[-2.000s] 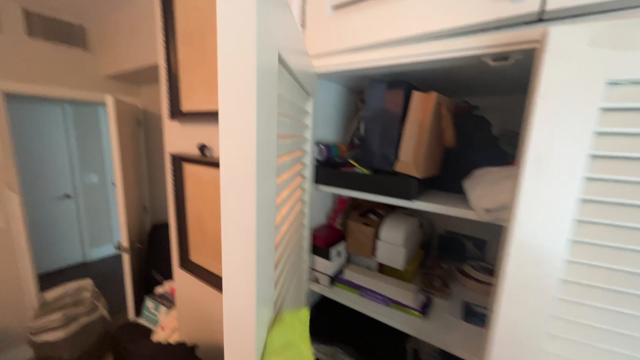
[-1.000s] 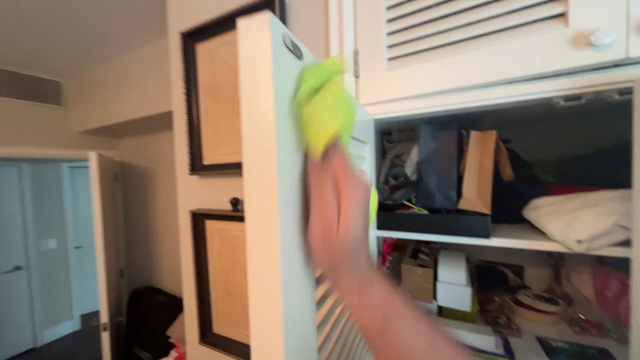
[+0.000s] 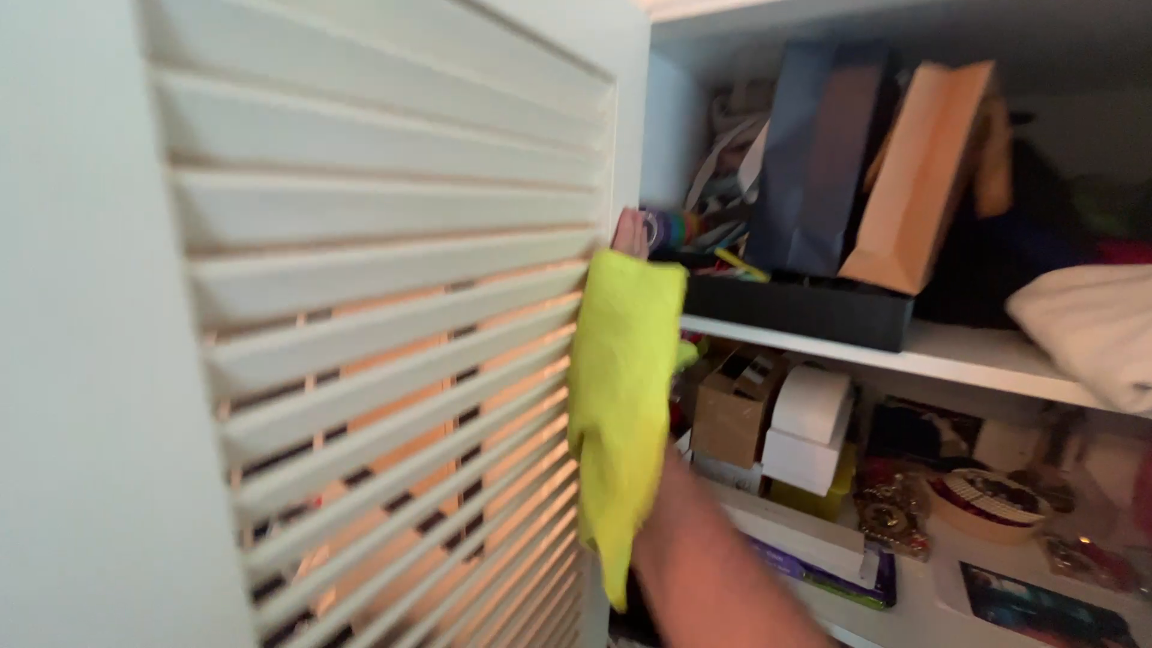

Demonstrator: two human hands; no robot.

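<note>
A bright yellow-green cloth [image 3: 625, 387] hangs over my right hand [image 3: 632, 236], whose fingertips show above its top edge. Hand and cloth are at the hinge-side stile of a white louvered door [image 3: 396, 211], beside the ends of its slats. The cloth covers most of the hand; the forearm comes up from the lower right. My left hand is not in view.
Right of the door, the upper cupboard shelf [image 3: 990, 364] holds a black tray [image 3: 792, 310], a dark blue bag [image 3: 801, 162], a brown paper bag [image 3: 927, 175] and pale fabric [image 3: 1093, 324]. Below stand a cardboard box [image 3: 733, 409], white boxes [image 3: 805, 432] and a round basket [image 3: 988, 504].
My right hand with the cloth has gone from the door's upper edge, one second ago, to the slats' far ends beside the shelves. The view has moved much closer to the door.
</note>
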